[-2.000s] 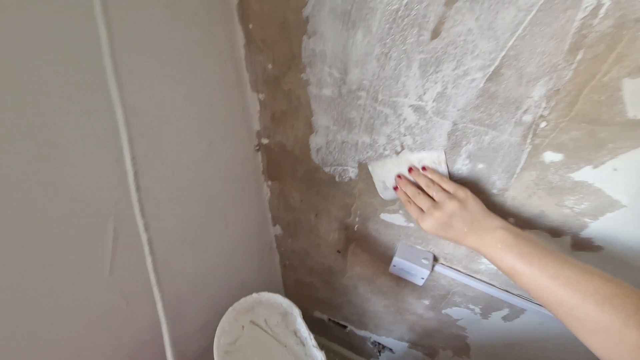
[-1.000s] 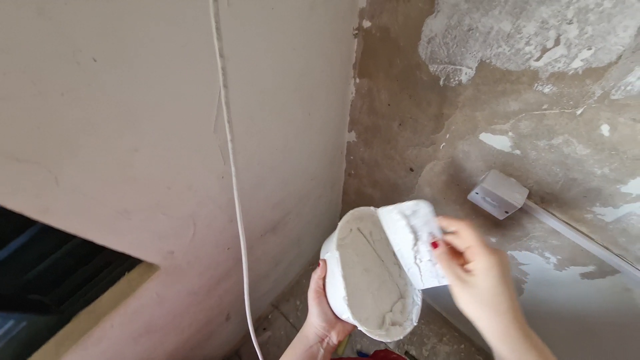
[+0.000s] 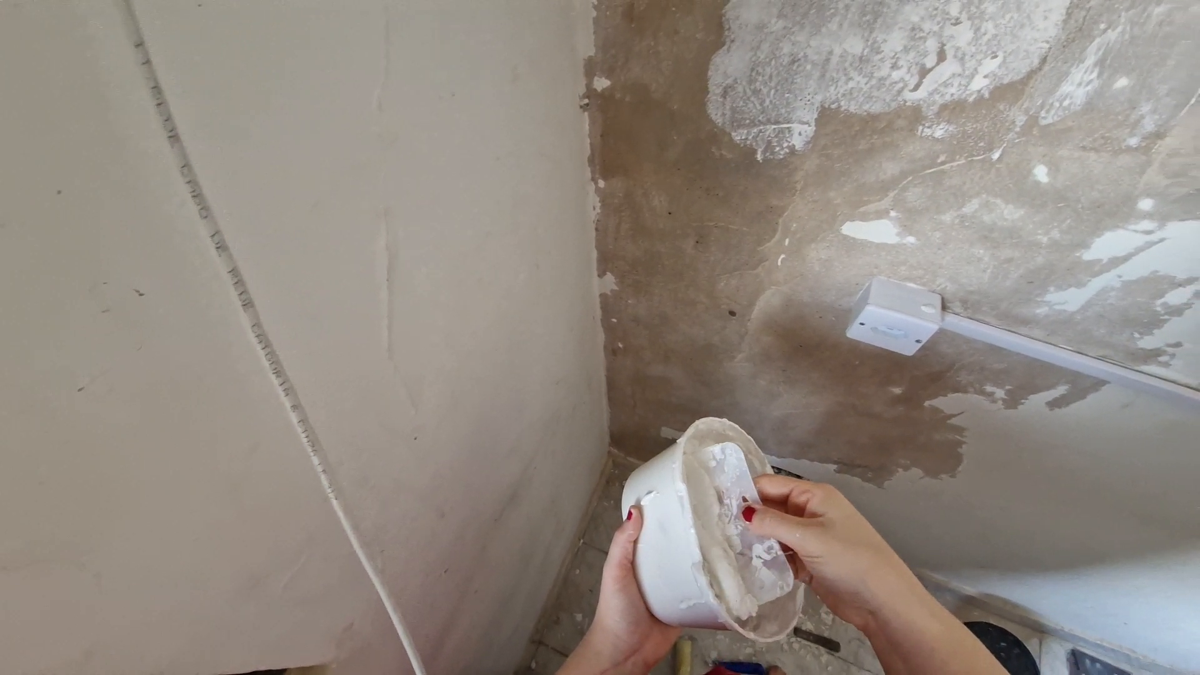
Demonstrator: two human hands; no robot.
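Observation:
My left hand (image 3: pixel 626 600) grips a white plastic tub (image 3: pixel 667 534) from its left side and underneath, the tub tilted so that its mouth faces right. Pale filler paste (image 3: pixel 710 525) lies inside, smeared up to the rim. Between the thumb and fingers of my right hand (image 3: pixel 816 539) is a white flat plastic scraper (image 3: pixel 736 478), coated with paste and dipped into the tub's mouth. Beyond the tub rises a stripped brown wall (image 3: pixel 684 281) with a whitish plastered patch (image 3: pixel 844 66) across its upper part.
A white electrical box (image 3: pixel 895 316) with cable trunking (image 3: pixel 1059 354) runs along the right wall. Down the left wall (image 3: pixel 450 281) hangs a white cable (image 3: pixel 272 356). Debris and a dark strip (image 3: pixel 817 640) lie on the floor, and a round black object (image 3: pixel 1001 647) is at lower right.
Two seconds ago my right hand pressed the scraper on the wall; it then moved down to the tub. Since one second ago the scraper has gone into the tub's mouth. The view has swung left.

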